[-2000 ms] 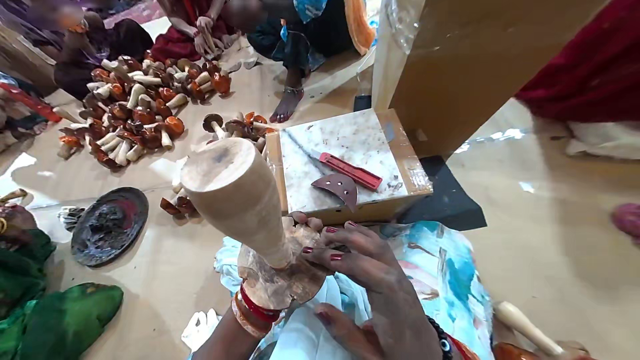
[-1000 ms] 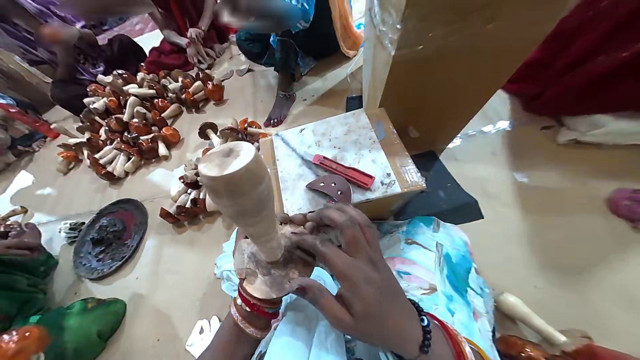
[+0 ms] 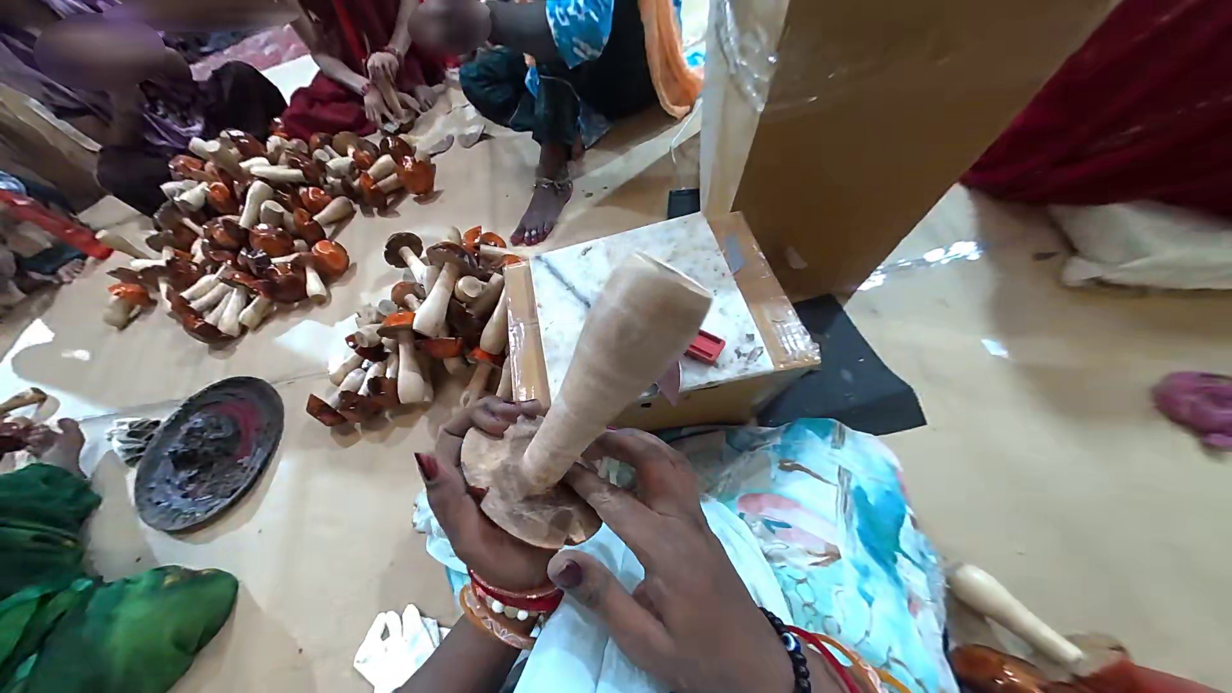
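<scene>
A carved wooden mushroom [image 3: 616, 356], with a pale flared stem and a rough flat cap, is held over my lap, its stem pointing up and to the right. My left hand [image 3: 491, 500] grips the cap from the left and below. The fingers of my right hand [image 3: 664, 558] touch the cap's right side near the stem base, the thumb apart from it. Beyond the stem lies a marble slab [image 3: 616, 250] on a cardboard box. A red-handled tool [image 3: 705, 346] rests on it, mostly hidden by the stem, beside a partly hidden dark piece [image 3: 669, 380].
Wooden mushrooms with orange-brown caps lie heaped on the floor [image 3: 260, 231], with a smaller heap [image 3: 433, 327] beside the box. A dark round dish [image 3: 212, 452] is at left. A tall cardboard box [image 3: 857, 125] stands behind the slab. Other people sit at upper left.
The mushroom's stem has swung from leaning left to leaning right and now covers much of the red-handled tool. My right hand has shifted lower along the cap's side.
</scene>
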